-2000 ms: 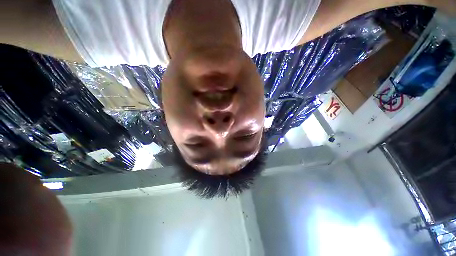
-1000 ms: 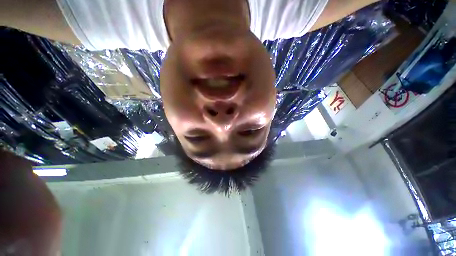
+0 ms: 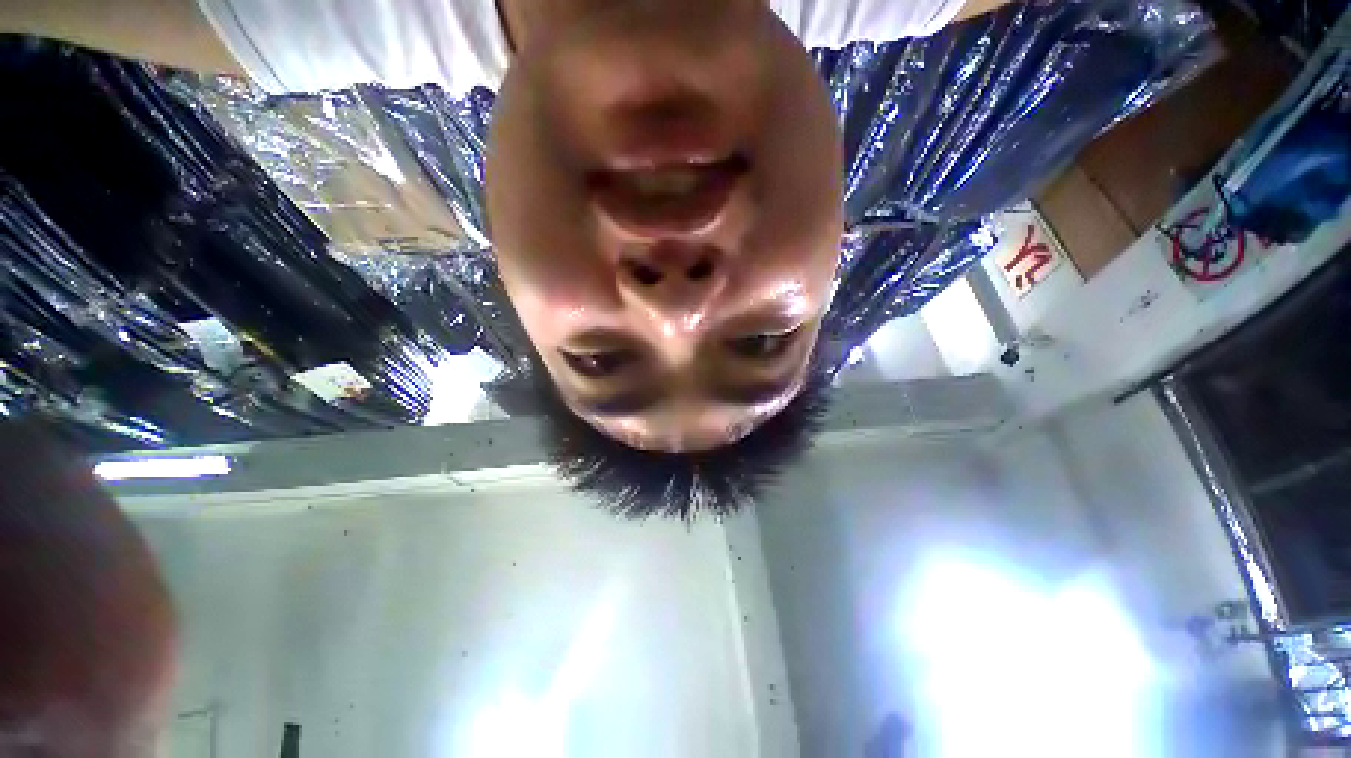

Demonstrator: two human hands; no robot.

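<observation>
The view is upside down and filled by a person facing the camera from very near, in a white top. The person's upper arms run out of the frame at the top left and top right. A blurred, dark reddish shape, seemingly part of my left hand, is very close to the lens at the lower left. Its fingers cannot be made out, nor whether they hold anything. My right hand is not in view. No work piece is seen in a hand.
Dark garments in shiny clear film hang at the left, with more at the right. There is a brown carton, a blue plastic bag, red-marked white signs, a lit tube lamp and a dark panel.
The person's face and the hanging garments have shifted upward in the picture, and the face slightly right. Less of the white top shows. The blurred shape remains at the lower left.
</observation>
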